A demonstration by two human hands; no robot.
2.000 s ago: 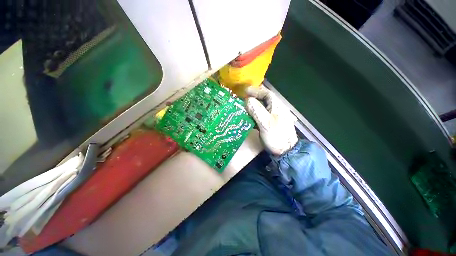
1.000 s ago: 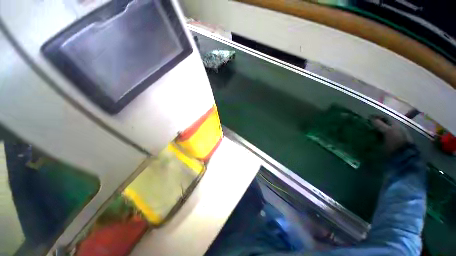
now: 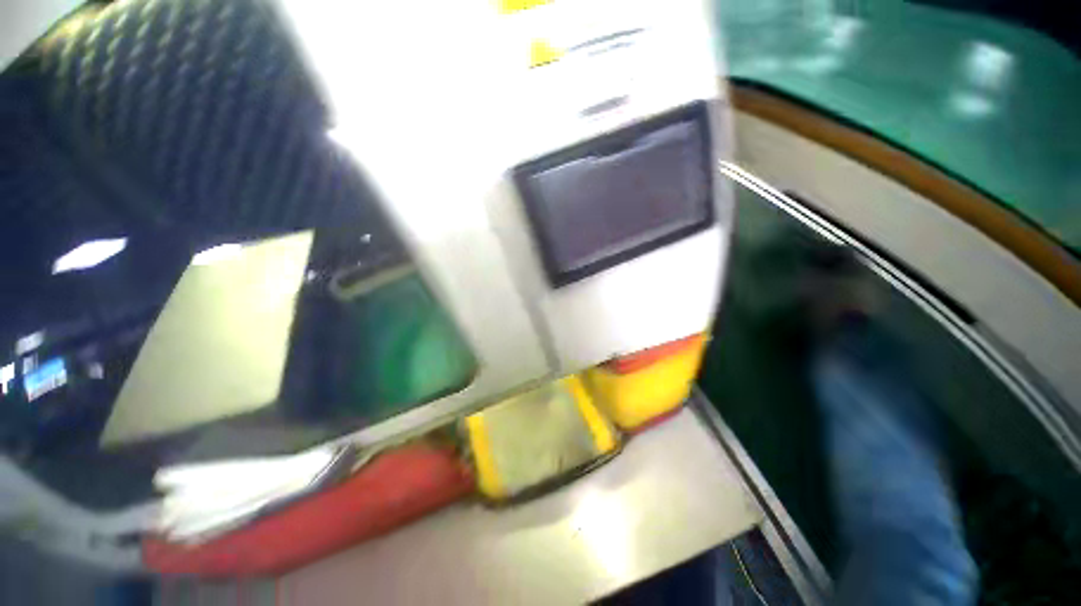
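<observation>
My right hand (image 3: 844, 296) is a dark blur over the dark green line surface (image 3: 771, 308), at the end of my outstretched blue sleeve. Its fingers cannot be made out, and no circuit board can be told apart near it. My left hand is not in view. A pale pad with yellow edges (image 3: 539, 440) lies on the cabinet's front ledge (image 3: 640, 521), with nothing seen on it.
The white cabinet has a dark display screen (image 3: 622, 195) and a large dark window (image 3: 178, 178). A yellow and red block (image 3: 654, 381) sits at its lower corner. A red roll (image 3: 320, 515) and white bundle (image 3: 237, 488) lie along the lower left.
The view has swung, so the cabinet and window fill more of it. My right arm stays stretched over the green surface. The board seen by my hand a second ago cannot be made out now.
</observation>
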